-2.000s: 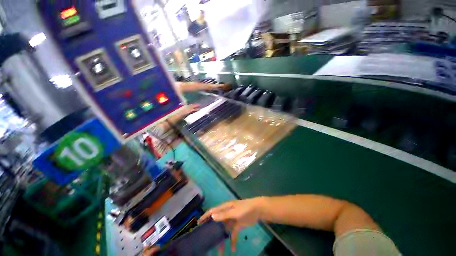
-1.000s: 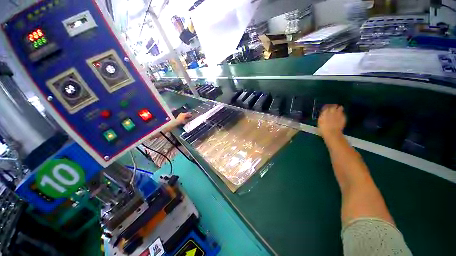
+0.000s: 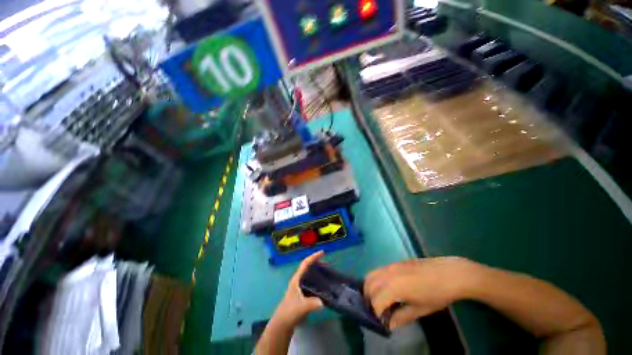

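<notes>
A dark, flat, palm-length housing [image 3: 341,294] is held tilted between my two hands, in front of the button panel. My left hand [image 3: 302,295] grips its left end, with the thumb along the upper edge. My right hand [image 3: 402,288] grips its right end, and the fingers hide that part. The blue button panel [image 3: 310,236] with two yellow arrows and a red centre lies just beyond the housing. Behind it stands the grey press fixture [image 3: 301,187] with an orange-brown strip. I cannot tell whether a part sits in the fixture.
The turquoise bench top [image 3: 242,298] carries the fixture. At right, the green conveyor [image 3: 513,229] bears film-covered cardboard [image 3: 464,139] and several dark parts [image 3: 513,62]. The control box [image 3: 332,35] and number 10 sign [image 3: 225,66] hang above. White sheets [image 3: 90,305] are stacked at lower left.
My right hand has come back from the row of parts on the conveyor and now holds a housing. My left hand has come into view on it. The view has swung left and down.
</notes>
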